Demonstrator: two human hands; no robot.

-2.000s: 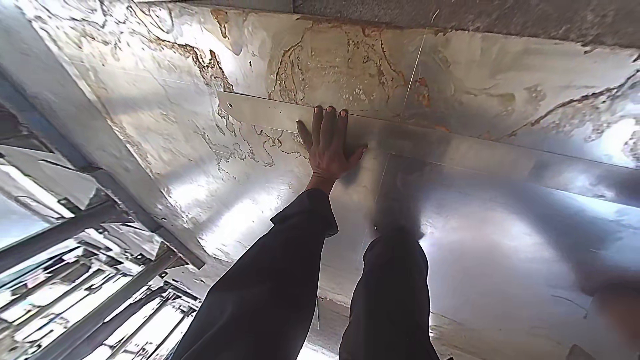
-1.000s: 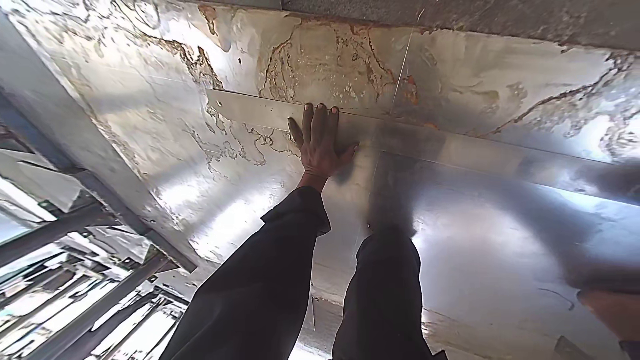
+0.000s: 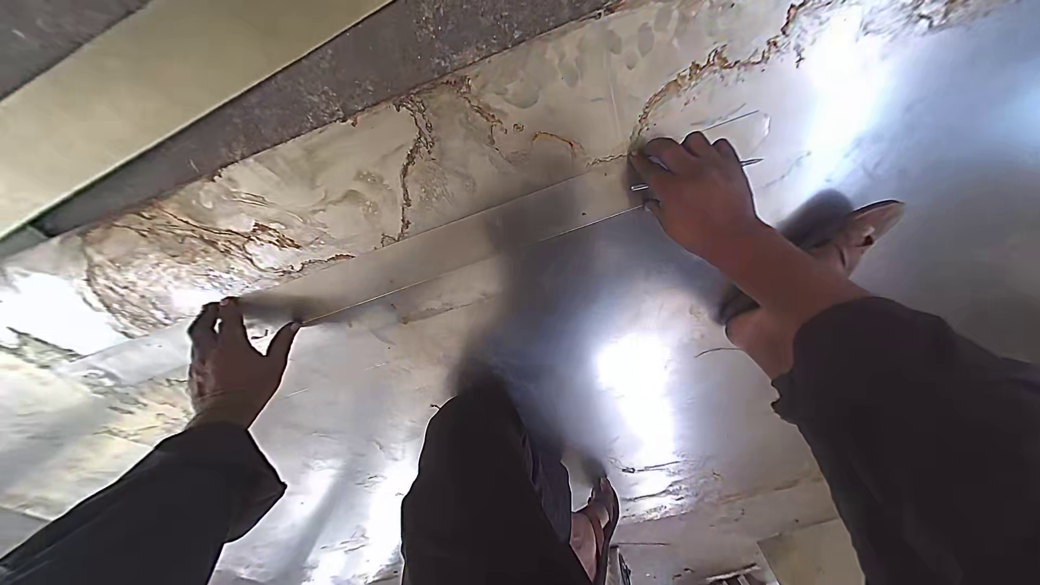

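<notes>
A long flat metal straightedge (image 3: 455, 244) lies slanted across a stained, shiny metal sheet (image 3: 504, 325). My left hand (image 3: 231, 361) presses on the straightedge toward its left end, fingers and thumb spread. My right hand (image 3: 699, 191) is at its right end, fingers curled around a thin, pointed metal tool (image 3: 749, 162), perhaps a scriber; part of it is hidden in the fist. A thin bright line runs along the straightedge's lower edge.
My knee (image 3: 479, 487) is at bottom centre, with a sandalled foot (image 3: 600, 520) beside it. Another foot in a sandal (image 3: 861, 231) rests on the sheet beyond my right forearm. A dark, rough strip (image 3: 325, 89) borders the sheet at the top.
The view has swung strongly. My right hand, mostly out of view earlier, is now at the straightedge with the thin tool. My left hand remains on the straightedge.
</notes>
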